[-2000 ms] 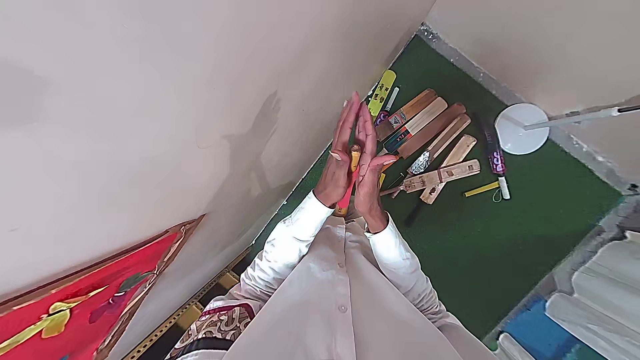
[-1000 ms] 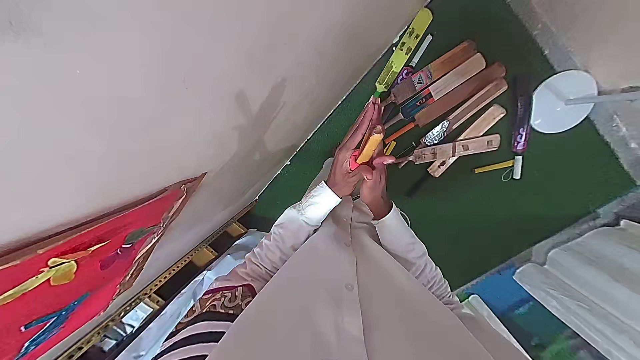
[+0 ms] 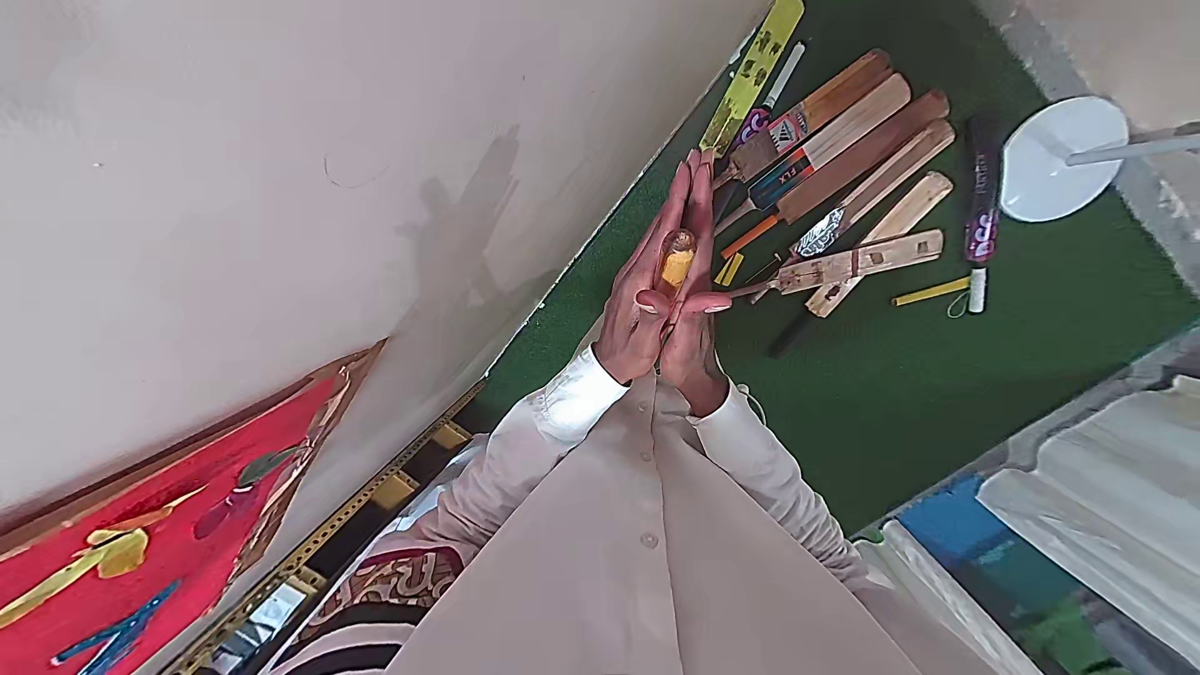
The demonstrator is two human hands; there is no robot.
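Note:
My left hand [image 3: 635, 319] and my right hand [image 3: 692, 347] are pressed palm to palm, fingers pointing up the view. Between them a bat's handle end [image 3: 677, 262], with yellow wrap and a brown tip, stands up; the rest of it is hidden by the hands. Just past my fingertips lies a yellow-green bat [image 3: 755, 75]. To the right of the hands several wooden cricket bats [image 3: 867, 141] lie fanned out on the green carpet [image 3: 872, 412]. The nearest bat to my right hand is a light wooden one [image 3: 872, 262].
A dark purple bat with a white grip [image 3: 982, 216] lies farther right, beside a yellow stick [image 3: 930, 291]. A white round base with a pole [image 3: 1059, 159] stands by the wall. A red painted panel [image 3: 187, 506] is lower left, a pale wall [image 3: 281, 187] upper left.
The hands stay together around the handle. Its yellow part sits at a different angle between the palms than one second ago. The view has shifted.

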